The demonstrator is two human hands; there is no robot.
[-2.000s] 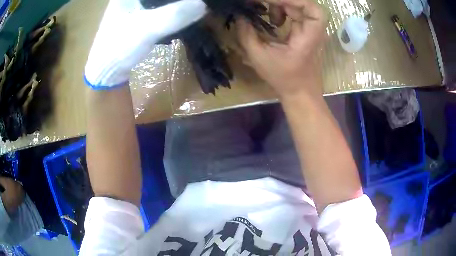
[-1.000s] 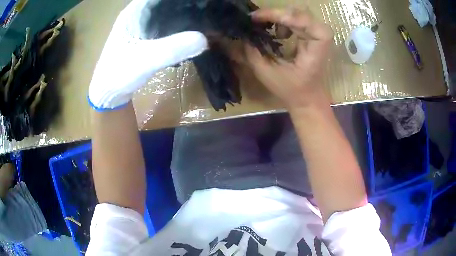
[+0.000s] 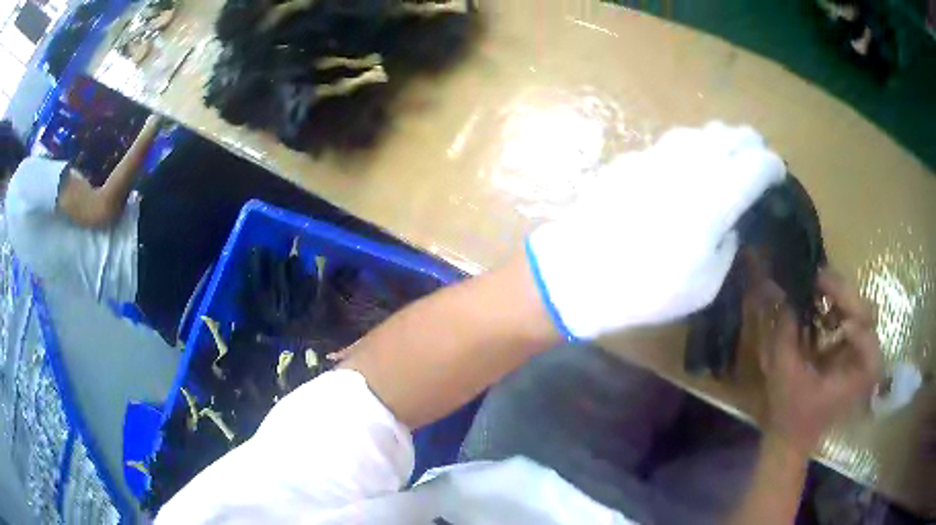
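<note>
My left hand [image 3: 657, 241], in a white knit glove with a blue cuff edge, is closed around a black feathered piece [image 3: 785, 236] above the tan tabletop. Part of the piece hangs down below the glove. My right hand [image 3: 821, 374] is bare and slightly blurred. Its fingers are at the right end of the same piece, pinching a small part there. The fingertips of my left hand are partly hidden by the piece. The white squeeze bottle [image 3: 897, 389] lies just right of my right hand.
A pile of black pieces with tan legs [image 3: 308, 77] lies at the table's upper left. A blue crate [image 3: 349, 238] of similar pieces is beside my lap. A green belt [image 3: 718, 31] runs beyond the tabletop, with a dark piece on it. Another person [image 3: 77, 210] is at the far left.
The view has swung to the left, so the blue crate and the person show more fully. Both hands still hold the black piece, now at the right of the picture.
</note>
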